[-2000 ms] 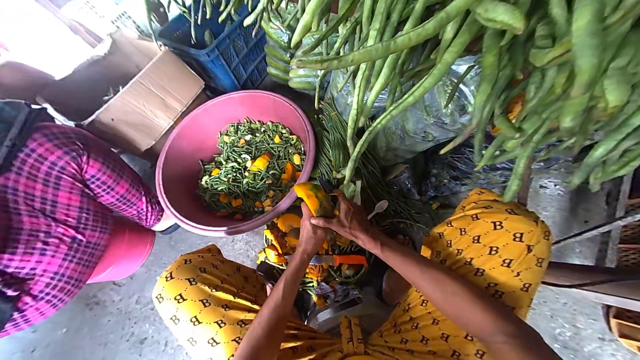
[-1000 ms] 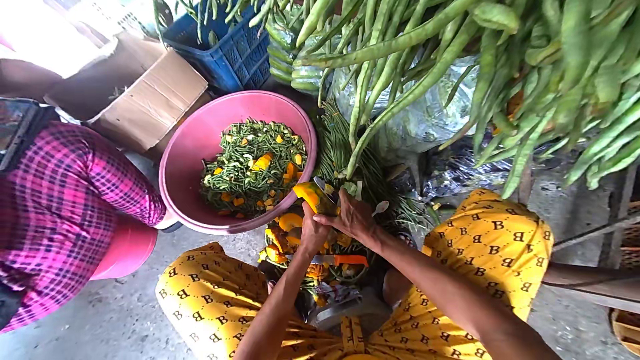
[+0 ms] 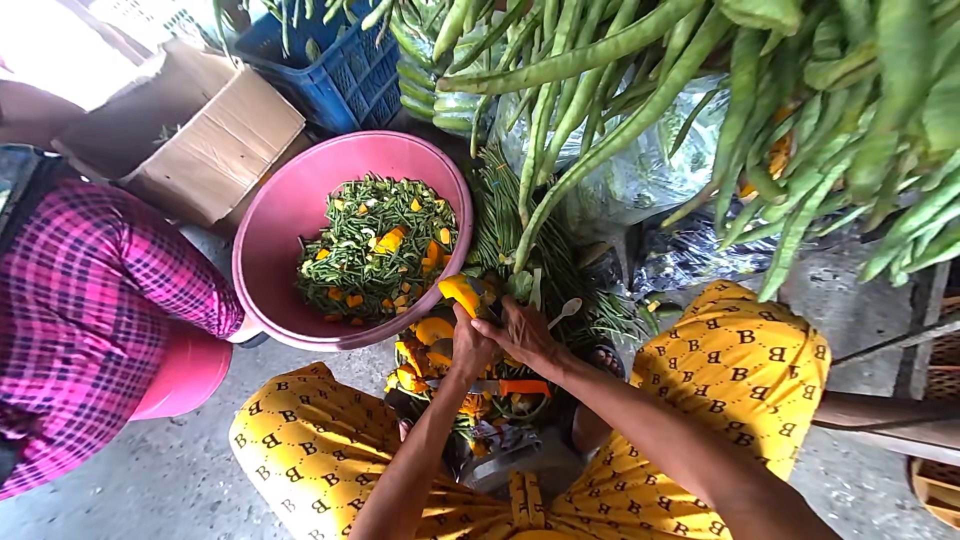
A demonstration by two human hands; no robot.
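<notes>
My left hand [image 3: 471,346] grips a piece of squash [image 3: 463,294] with orange flesh and dark green skin, held beside the rim of the pink plastic basin [image 3: 274,217]. My right hand [image 3: 526,330] is closed around the squash's right side; whether it also holds a blade is hidden. In the basin lie cut green beans [image 3: 360,262] with orange squash chunks [image 3: 391,240]. Below my hands are more squash pieces [image 3: 433,331] and a knife with an orange handle [image 3: 525,387], lying across them. A pale plastic spoon [image 3: 568,309] is right of my right hand.
Long green beans [image 3: 585,75] hang at the upper right, over clear plastic bags [image 3: 637,165]. A blue crate [image 3: 337,82] and an open cardboard box [image 3: 217,139] stand behind the basin. At left, a person in pink plaid clothing [image 3: 97,315] sits on a pink bucket [image 3: 184,375].
The squash piece has turned in my hands, which stay near the basin's rim.
</notes>
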